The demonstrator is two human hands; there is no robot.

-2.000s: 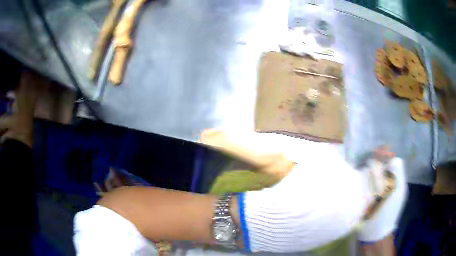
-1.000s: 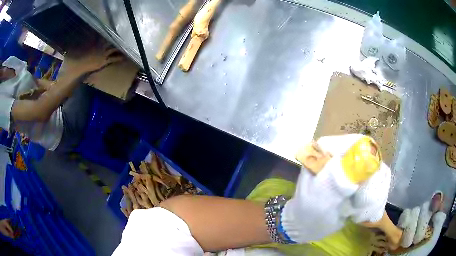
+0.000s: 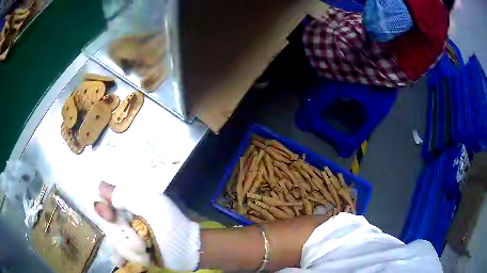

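Note:
My right hand (image 3: 152, 229), in a white knit glove with bare fingertips, is at the lower left, beside the cardboard mat. Its fingers are curled around a tan piece (image 3: 141, 228); blur and the fingers hide whether it is a leg or a sole. More tan material (image 3: 131, 267) shows below it at the bottom edge. My left hand is not visible. Several flat brown sandal soles (image 3: 96, 121), some with two holes, lie in a loose pile on the metal bench (image 3: 144, 160).
The cardboard glue mat (image 3: 67, 250) has a thin stick, with a crumpled white rag (image 3: 31, 210) beside it. A blue crate (image 3: 364, 194) of tan legs stands on the floor. A person in a checked garment (image 3: 347, 48) is near a blue stool (image 3: 347, 114). Cardboard (image 3: 229, 58) juts over the bench edge.
The view has swung right, bringing the sole pile and the right-side crate into full view. My left hand and its yellow finger cover have left the picture.

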